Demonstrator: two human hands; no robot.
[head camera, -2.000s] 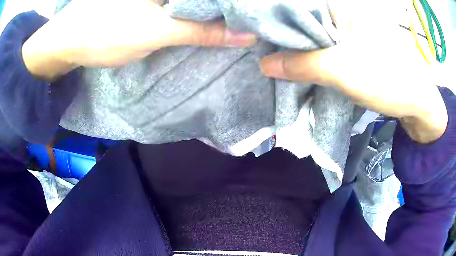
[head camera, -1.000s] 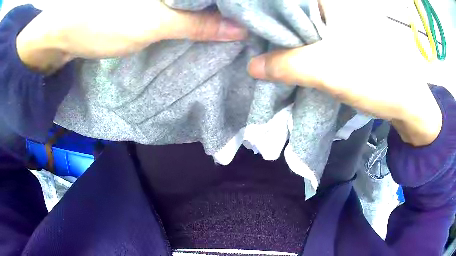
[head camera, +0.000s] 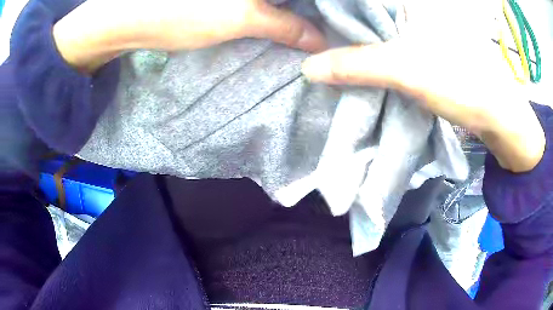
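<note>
A heathered grey garment panel (head camera: 242, 115) hangs from my hands over the front edge, above my lap. Two slanting dark lines run across it up to my fingers. Its lower edge at the right is ragged, with white layers (head camera: 339, 187) showing in folds. My left hand (head camera: 200, 24) comes from the upper left and grips the bunched cloth; its fingertips are hidden by the cloth. My right hand (head camera: 412, 79) holds the cloth from the right, thumb on top beside the end of the lower line. The two thumbs are close together.
Scissors with yellow and green loop handles (head camera: 526, 42) lie on the white table at the upper right. A blue bin (head camera: 85, 197) is below left, with pale fabric beside it. Grey and white fabric pieces (head camera: 464, 236) and blue parts are below right.
My left hand has moved right, closer to my right thumb. The panel has shifted, its right-hand folds hang lower, and more of the white layer shows.
</note>
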